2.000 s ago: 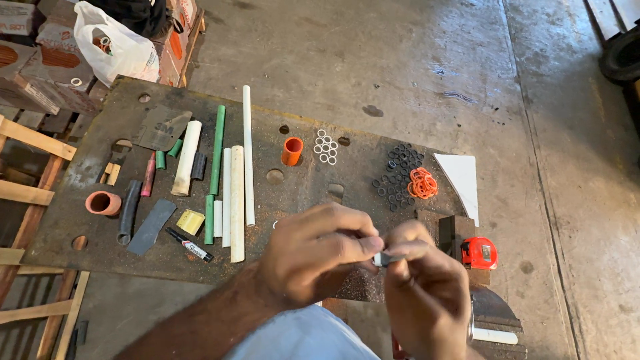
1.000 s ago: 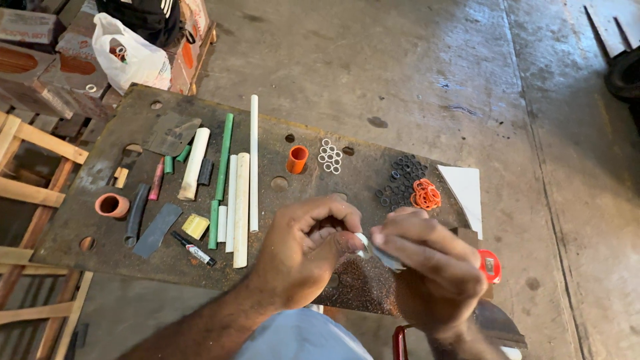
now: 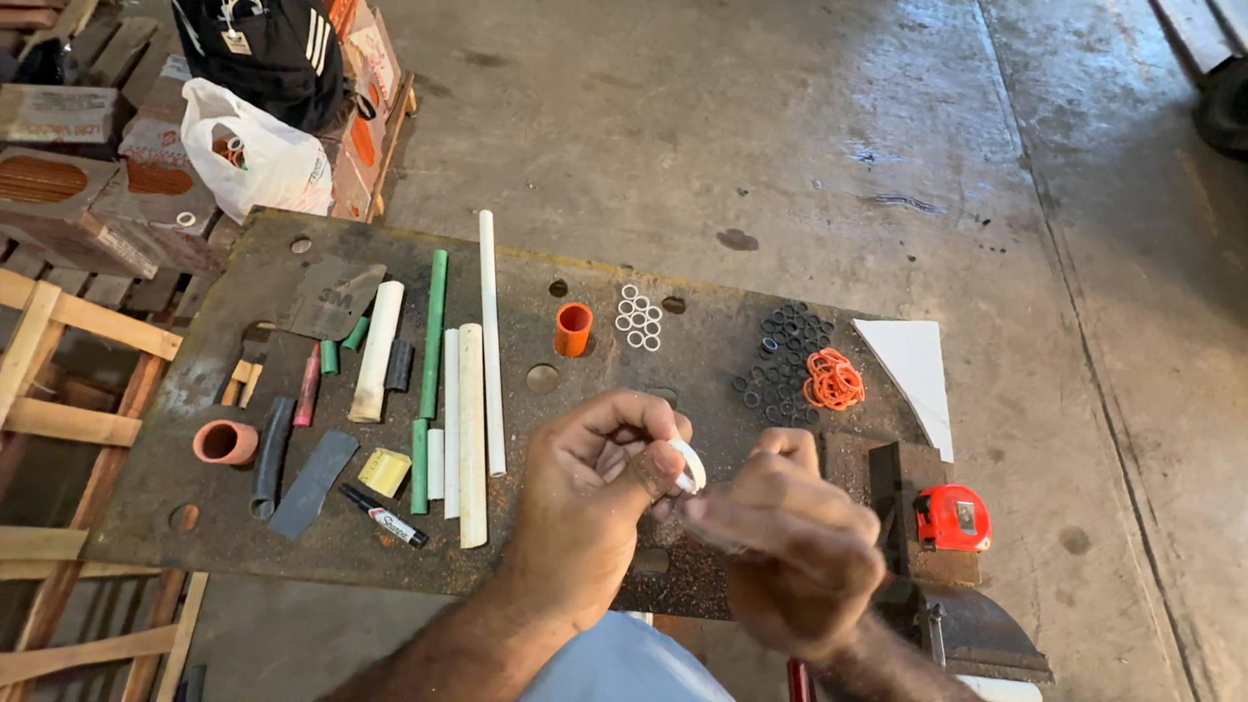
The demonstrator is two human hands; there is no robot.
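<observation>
My left hand (image 3: 595, 497) pinches a white plastic ring (image 3: 690, 466) between thumb and fingers, above the metal table's near edge. Close on its right, my right hand (image 3: 799, 536) is curled and blurred; it holds something thin whose kind I cannot tell. Beyond them stand an orange pipe piece (image 3: 573, 330) and a group of white rings (image 3: 639, 318). Black rings (image 3: 780, 361) and a pile of orange rings (image 3: 835, 379) lie to the right. White pipes (image 3: 472, 434), a green pipe (image 3: 434, 331) and a black marker (image 3: 383, 515) lie on the left.
A red tape measure (image 3: 954, 518) rests on the bench vise (image 3: 902, 507) at the right. Behind it is a white triangular sheet (image 3: 912, 375). Wooden frames (image 3: 88, 419) stand left of the metal table (image 3: 322, 570). A white plastic bag (image 3: 255, 161) sits on boxes at the back left.
The white ring in my left hand now shows its open face, while my right hand has shifted slightly away from it.
</observation>
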